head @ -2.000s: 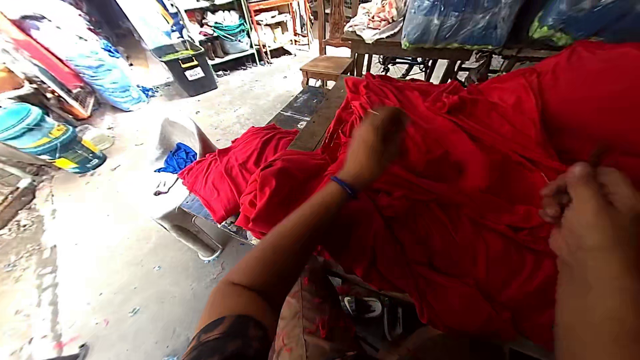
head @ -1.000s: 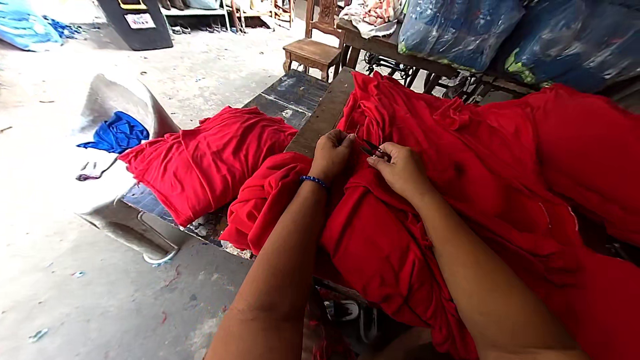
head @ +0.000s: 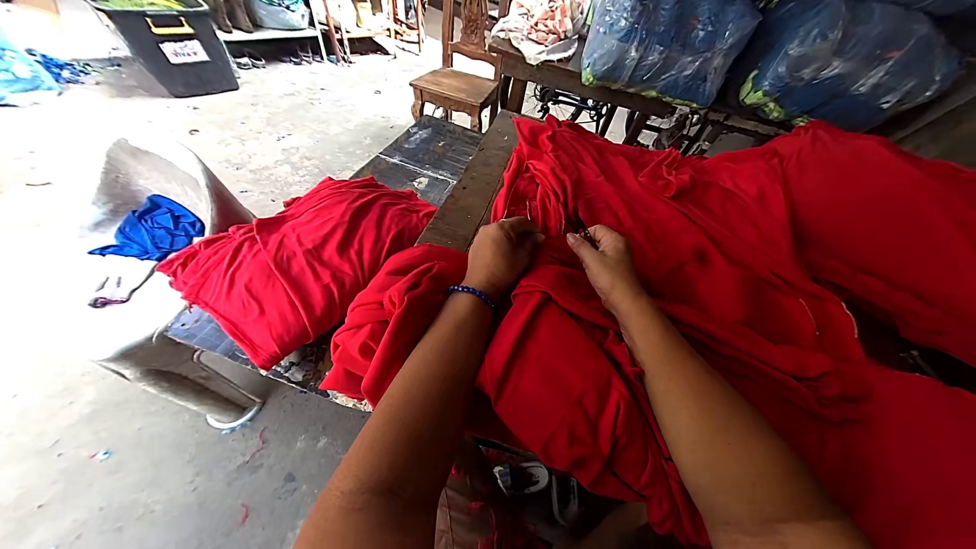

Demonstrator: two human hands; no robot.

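Note:
Red fabric (head: 717, 221) lies heaped and folded over a wooden table (head: 476, 191) in front of me. My left hand (head: 505, 255), with a blue bead bracelet at the wrist, pinches the fabric near its far left part. Just right of it, my right hand (head: 606, 263) holds a small dark tool (head: 581, 229), perhaps thread snips, its tip against the cloth. Pale threads show along the fabric's seams. A second pile of red fabric (head: 305, 267) rests on a lower dark tabletop (head: 423, 156) to the left.
A whitish plastic chair (head: 164, 328) with a blue cloth (head: 156, 229) on it stands at the left. Beyond are a wooden chair (head: 457, 88), a black bin (head: 179, 53) and large plastic-wrapped bundles (head: 671, 46) on a back table. Thread scraps lie on the floor.
Two seconds ago my hands were far apart, the right one at the right edge. They came together at the fabric's left part and remain there. The view has shifted.

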